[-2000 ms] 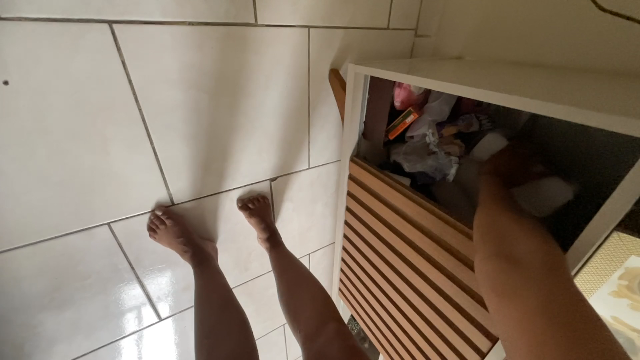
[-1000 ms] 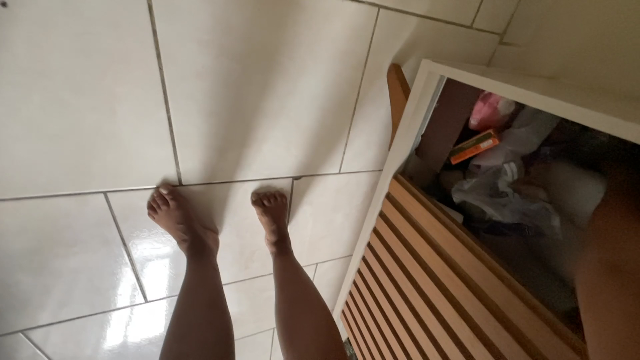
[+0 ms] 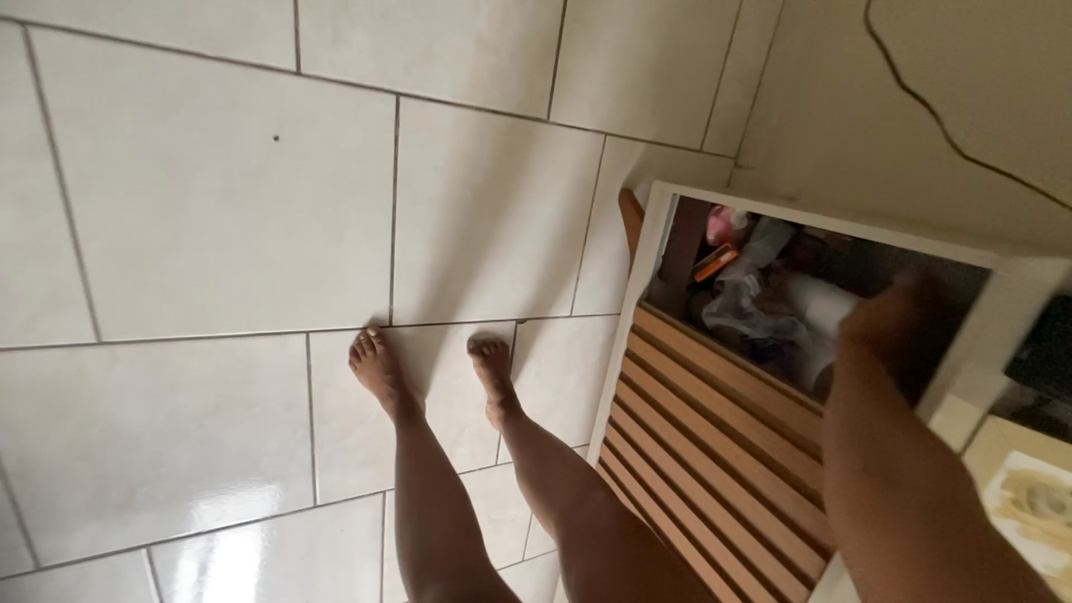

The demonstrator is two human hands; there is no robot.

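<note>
My right hand (image 3: 892,322) reaches into the open compartment of a white cabinet (image 3: 825,219) with a slatted wooden front (image 3: 712,435). The hand is blurred and in shadow, so its fingers and any hold cannot be made out. Beside it lies a white object (image 3: 825,306), also blurred. Farther left inside are a crumpled clear plastic bag (image 3: 745,306), an orange box (image 3: 714,263) and a pink item (image 3: 724,224). My left hand is out of view.
My bare feet and legs stand on the pale tiled floor (image 3: 226,209), left of the cabinet. A curved wooden piece (image 3: 631,219) juts from the cabinet's corner. A thin cable (image 3: 938,121) runs along the wall. A stained pale surface (image 3: 1034,498) shows at lower right.
The view has shifted, showing more floor and wall. My right arm stays inside the compartment; the hand, mostly out of frame a second ago, is visible again.
</note>
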